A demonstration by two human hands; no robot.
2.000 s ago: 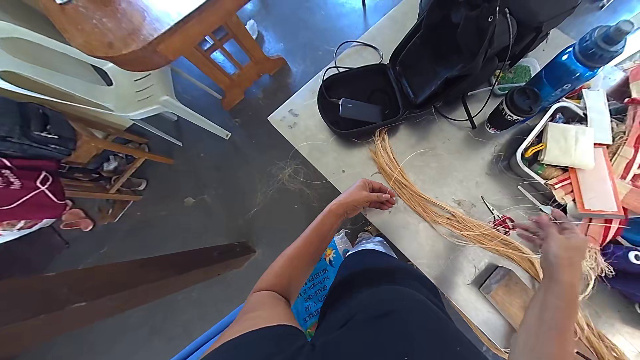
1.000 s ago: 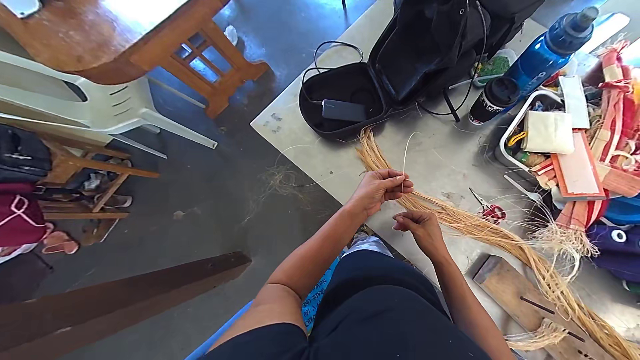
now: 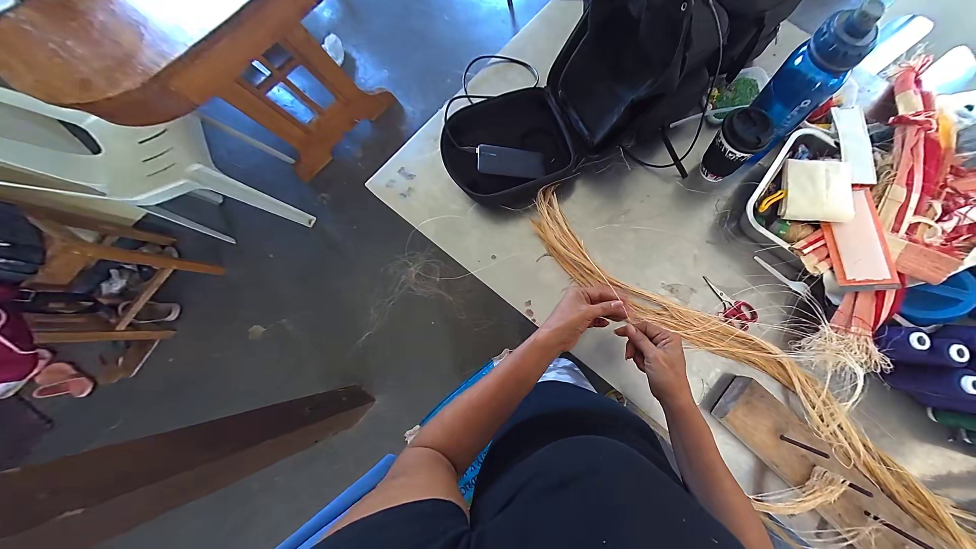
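Note:
My left hand [image 3: 585, 311] and my right hand [image 3: 653, 352] meet close together at the table's front edge, thumbs and fingertips pinching a thin pale fibre strand [image 3: 612, 293]. Behind and beside them a long bundle of straw-coloured fibres [image 3: 705, 324] runs across the table from the open black case to the lower right. Red-handled scissors [image 3: 736, 311] lie just past the bundle. At the lower right, part of the bundle crosses a wooden board [image 3: 770, 427] with dark slots, where a smaller coil of fibre [image 3: 812, 492] also rests.
On the grey table [image 3: 473, 229] are a black case [image 3: 503, 130] holding a power bank [image 3: 509, 162], a lidded cup [image 3: 733, 145], a blue bottle [image 3: 816, 72] and a filled white basket [image 3: 751, 210]. A white plastic chair [image 3: 160, 160] and wooden post [image 3: 191, 450] stand left.
Two seconds ago my right hand was out at the right over the fibres. It has come in beside my left hand, and both now pinch at the strand.

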